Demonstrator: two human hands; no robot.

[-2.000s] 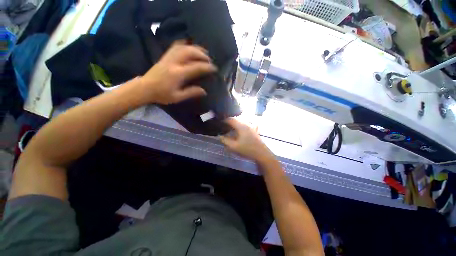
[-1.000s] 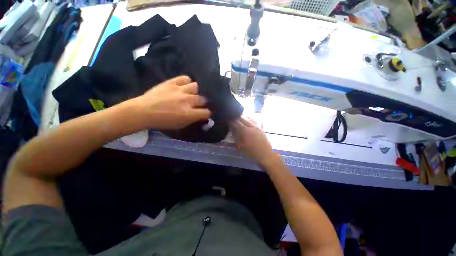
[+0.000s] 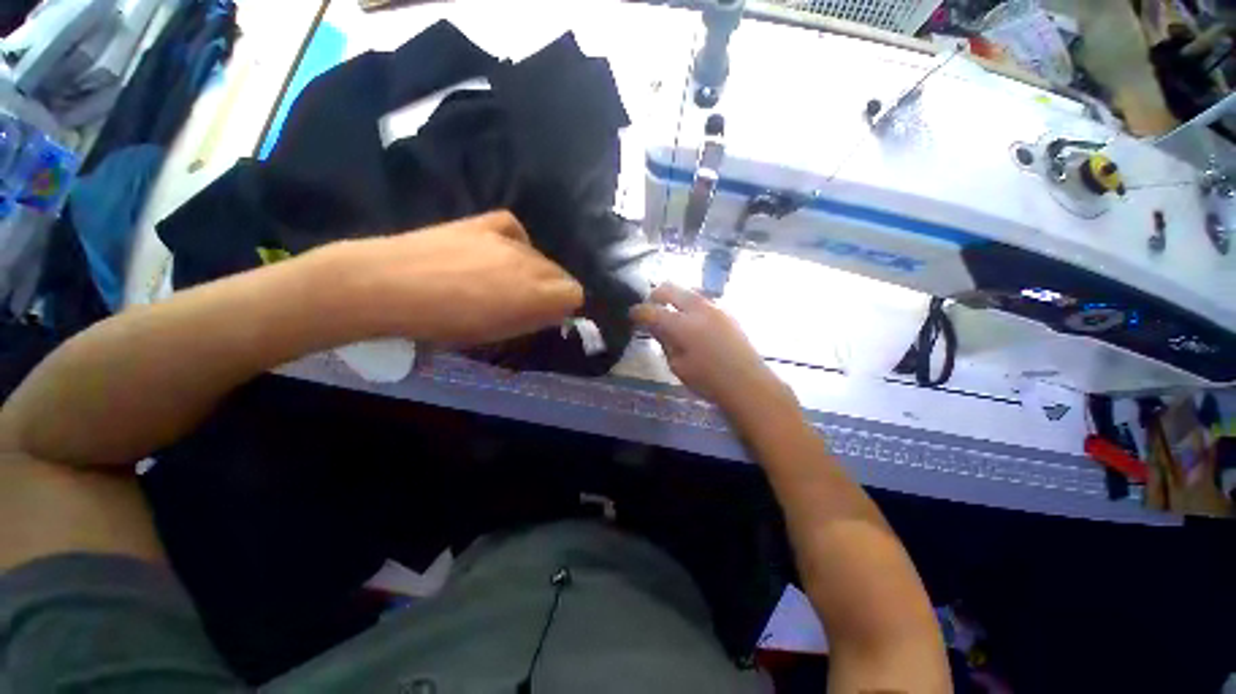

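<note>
A black garment (image 3: 447, 163) lies bunched on the white table, left of the lockstitch machine's needle area. My left hand (image 3: 495, 282) pinches the cloth near a small white tag-like piece (image 3: 586, 334). My right hand (image 3: 694, 339) pinches the garment's right edge with its fingertips, just in front of the presser foot area (image 3: 674, 258), which is washed out by the lamp. A rounded white piece (image 3: 377, 358) shows under my left forearm. A yellow-green mark (image 3: 274, 255) is partly hidden behind that forearm.
The Jack machine head (image 3: 868, 244) spans the right side. Black-looped snips (image 3: 933, 346) lie under its arm. A grey ruler strip (image 3: 922, 458) runs along the front edge. A red-handled tool (image 3: 1114, 457) is at the right end. A white basket (image 3: 868, 11) stands behind; cloth piles (image 3: 115, 203) are at left.
My left hand has gone from spread fingers over the cloth to a pinch near the white tag. My right hand has moved slightly up toward the needle area. The cloth's right edge is more gathered.
</note>
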